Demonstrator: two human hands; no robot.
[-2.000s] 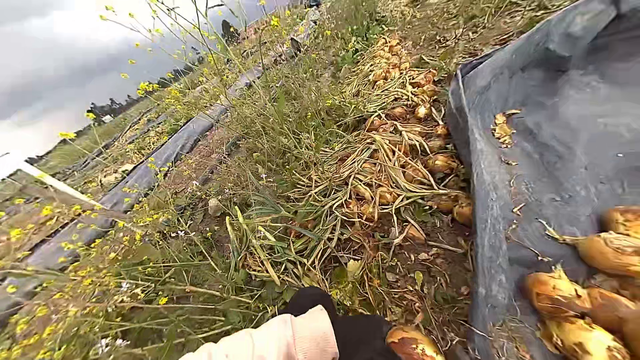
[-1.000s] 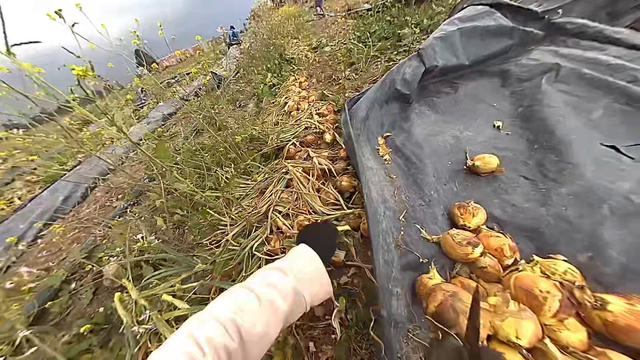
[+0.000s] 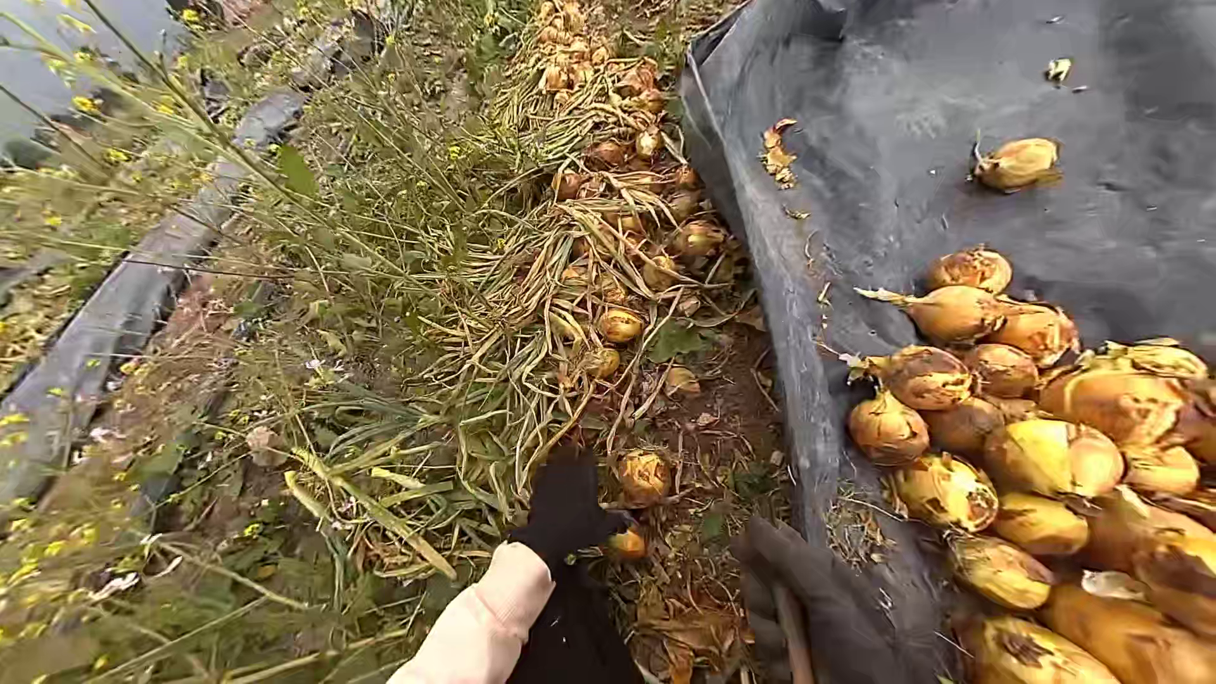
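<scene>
My left hand (image 3: 568,508), in a black glove with a pale pink sleeve, reaches down at the lower middle, fingers and thumb apart. Right beside it lie a yellow onion (image 3: 644,477) and, close to the thumb, a smaller onion (image 3: 628,543). Dry onion leaves (image 3: 532,380) reach its fingertips. My right hand (image 3: 826,603), in a dark glove, is blurred at the lower edge of a black plastic sheet (image 3: 798,361); a narrow brownish thing shows at its fingers, and whether it is gripped cannot be told. Several trimmed onions (image 3: 1035,456) are heaped on the sheet, right of that hand.
A row of onions with withered tops (image 3: 608,218) runs away along the soil. One lone onion (image 3: 1018,164) lies farther up the sheet. Tall weeds with yellow flowers (image 3: 85,104) stand at the left, beside a strip of grey plastic (image 3: 114,323).
The left hand, earlier over the row of leaves, is now beside two onions on the soil, its thumb apart. The view has tilted downward. More of my right hand shows.
</scene>
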